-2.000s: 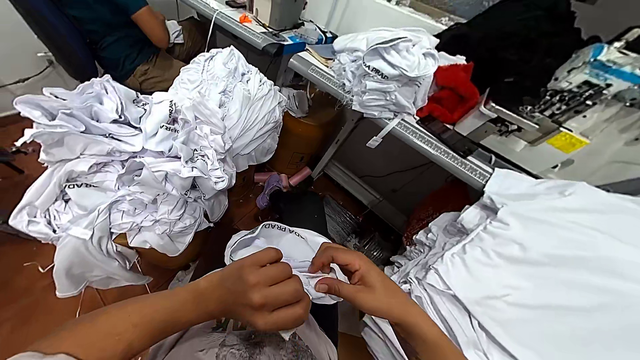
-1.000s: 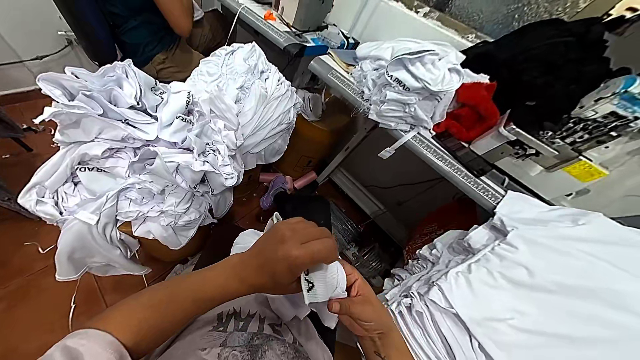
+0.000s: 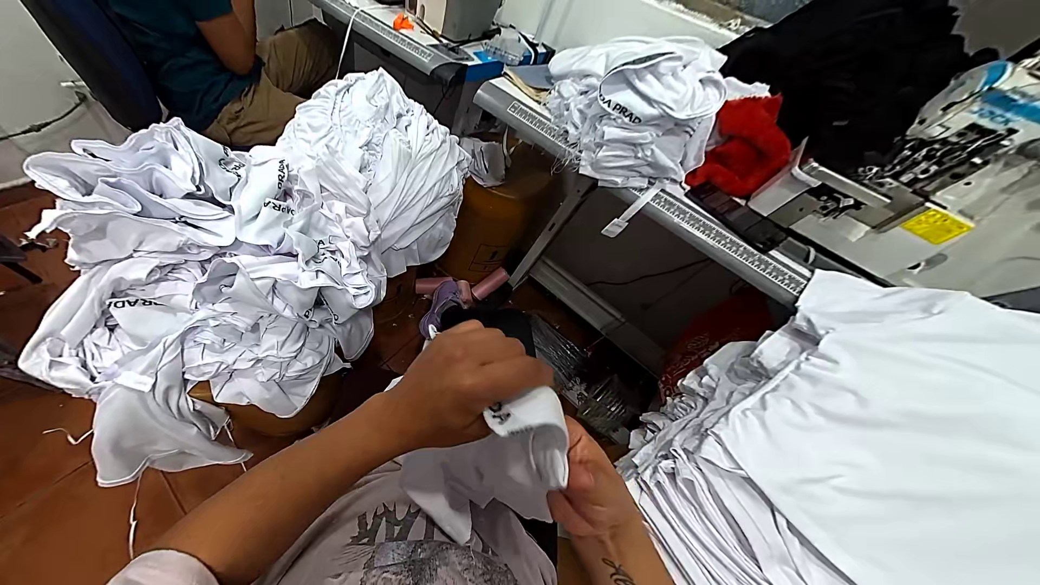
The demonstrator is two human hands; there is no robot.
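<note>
A small white fabric piece (image 3: 528, 455) with a dark printed edge is stretched between my two hands over my lap. My left hand (image 3: 471, 386) is closed in a fist on its upper edge, palm turned down. Lower and to the right, my right hand (image 3: 589, 487) pinches the folded side between thumb and fingers. A large heap of white printed fabric pieces (image 3: 268, 219) lies to the left. Wide white fabric panels (image 3: 902, 422) are stacked at the right. Another pile of white pieces (image 3: 638, 106) rests on the table ahead, beside red cloth (image 3: 743, 146).
An industrial sewing machine (image 3: 894, 211) stands at the upper right, near black fabric (image 3: 837, 73). The metal table edge (image 3: 715, 236) bears a measuring tape. Pink thread cones (image 3: 487, 284) are under the table. A seated person (image 3: 219, 73) is at the upper left.
The fabric between my hands has been turned and folded over; its printed edge, spread across the top two seconds ago, now hangs beside my left fist. My right hand has moved lower, under the fold.
</note>
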